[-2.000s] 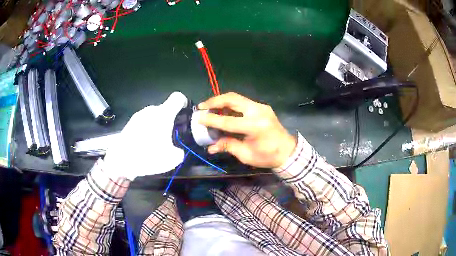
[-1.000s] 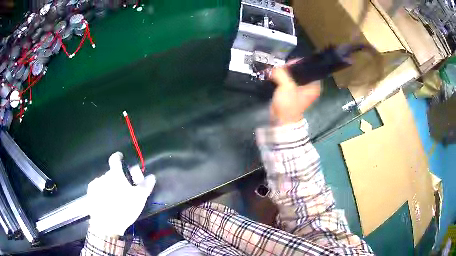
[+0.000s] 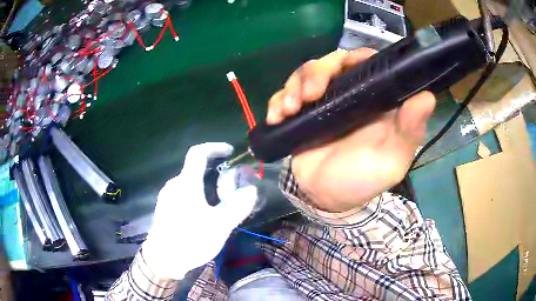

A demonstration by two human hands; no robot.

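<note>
My gloved left hand (image 3: 191, 214) is closed around the black end of a housing bar (image 3: 135, 228) and a round silver-grey motor (image 3: 235, 183). The glove hides most of both. The motor's red lead wires (image 3: 243, 101) with a pale plug stretch away over the mat. Thin blue wires (image 3: 258, 236) hang below the glove. My bare right hand (image 3: 352, 141) is wrapped around the black electric screwdriver (image 3: 376, 88). The screwdriver bit (image 3: 238, 159) points down-left, its tip at the black end beside the motor. A tiny metallic screw seems to be at the tip.
Several housing bars (image 3: 62, 206) lie at left on the green mat (image 3: 176, 106). A motor pile (image 3: 59, 76) with red wires is at far left. The screw feeder (image 3: 374, 24) stands behind the screwdriver. The screwdriver's cord (image 3: 455, 132) curves down at right, near cardboard (image 3: 496, 200).
Two seconds ago my right hand was on the motor; one second ago it held the screwdriver at the feeder. Now the screwdriver has come left to the motor in my left hand.
</note>
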